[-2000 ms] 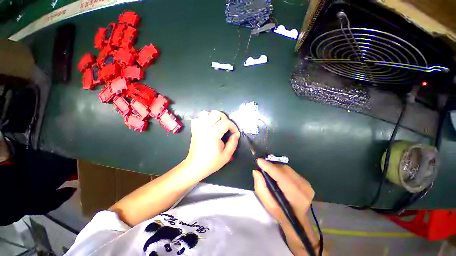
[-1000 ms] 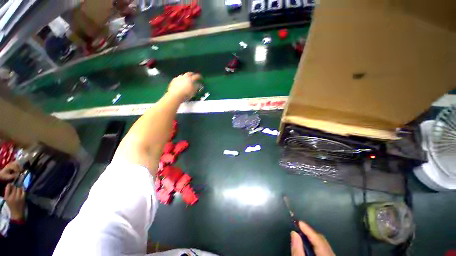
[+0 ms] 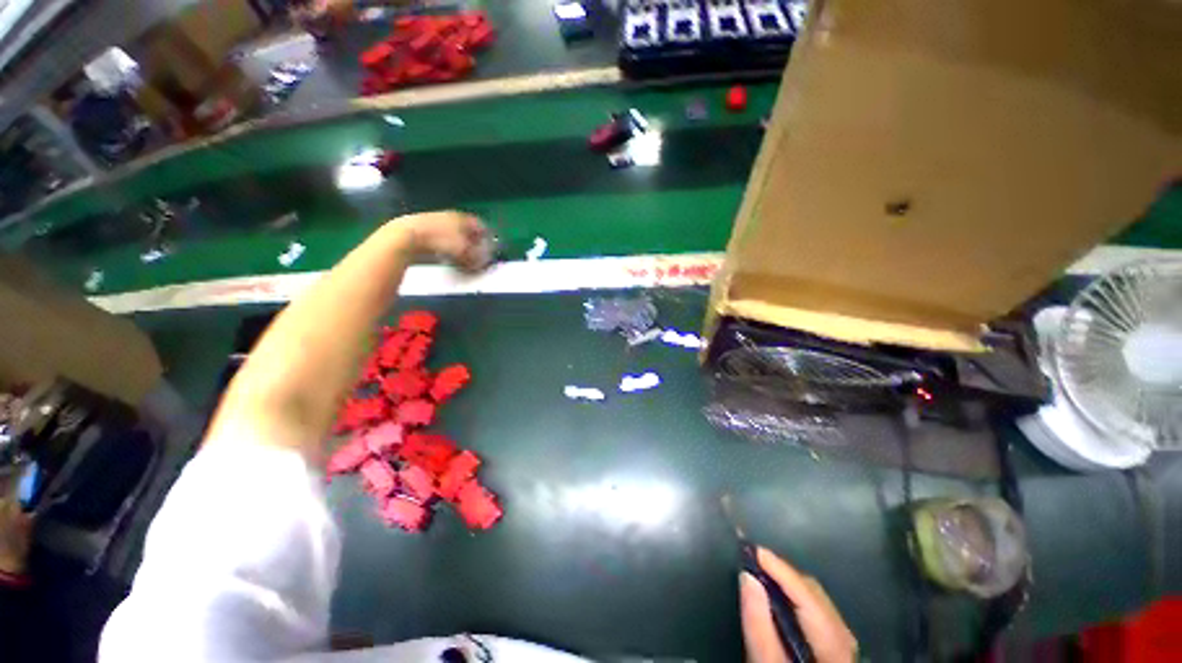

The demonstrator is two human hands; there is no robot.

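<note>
My left hand (image 3: 462, 242) is stretched out over the near edge of the green conveyor belt, above the pale strip. It is blurred, and something small and dark seems to show at its fingertips, but I cannot tell whether it is held. My right hand (image 3: 801, 614) is at the bottom, cut off by the edge, and holds the black soldering iron (image 3: 773, 598) with its thin tip pointing up and away over the bench. Red plastic housings (image 3: 412, 427) lie heaped beside my left forearm. White parts (image 3: 638, 382) lie on the bench near a grey tangled bundle (image 3: 620, 314).
A cardboard box (image 3: 933, 168) stands around the black fume fan (image 3: 804, 368) at the right. A yellowish-green roll (image 3: 967, 547) and a white fan (image 3: 1125, 369) are further right. The conveyor belt (image 3: 428, 194) carries scattered parts. Part of another person shows far left.
Since two seconds ago the view has tilted up and my left hand has left the bench centre for the belt. Over the last second it has drawn back slightly towards the pale strip.
</note>
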